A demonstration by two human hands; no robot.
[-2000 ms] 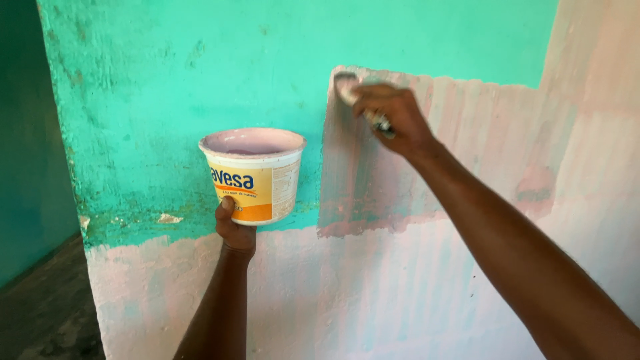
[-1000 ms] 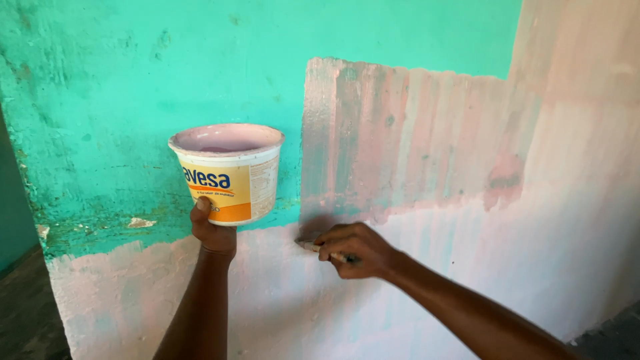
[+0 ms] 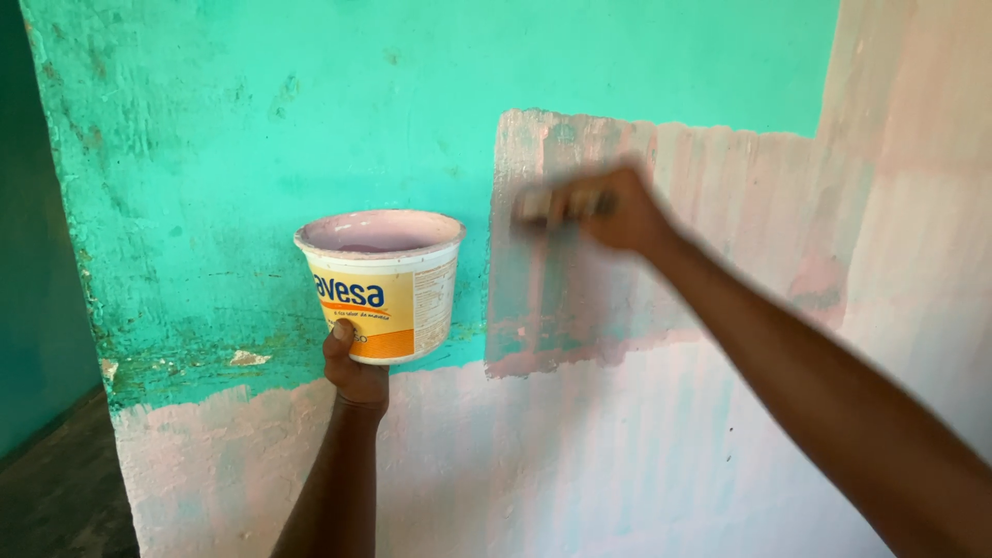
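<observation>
My left hand (image 3: 356, 372) holds a white plastic tub (image 3: 434, 310) from below, thumb on its yellow and orange label. Pink paint (image 3: 380, 242) shows inside, and paint coats the rim. To the right of the tub, my right hand (image 3: 620, 209) grips a paintbrush (image 3: 542, 208), blurred by motion, at the left part of a thinly painted pink patch (image 3: 573, 310) on the wall. Green shows through this patch in streaks. Whether the bristles touch the wall cannot be told.
Bare turquoise wall (image 3: 387, 101) spans the top and left, with stains and a chipped spot (image 3: 249, 358) low down. Pale pink paint (image 3: 465, 465) covers the lower wall and the right side. At the far left the wall ends at an edge, beyond which lies a dark floor (image 3: 70, 480).
My right hand with the brush has moved up from the patch's lower edge, where it was one second ago. My left hand still holds the tub up.
</observation>
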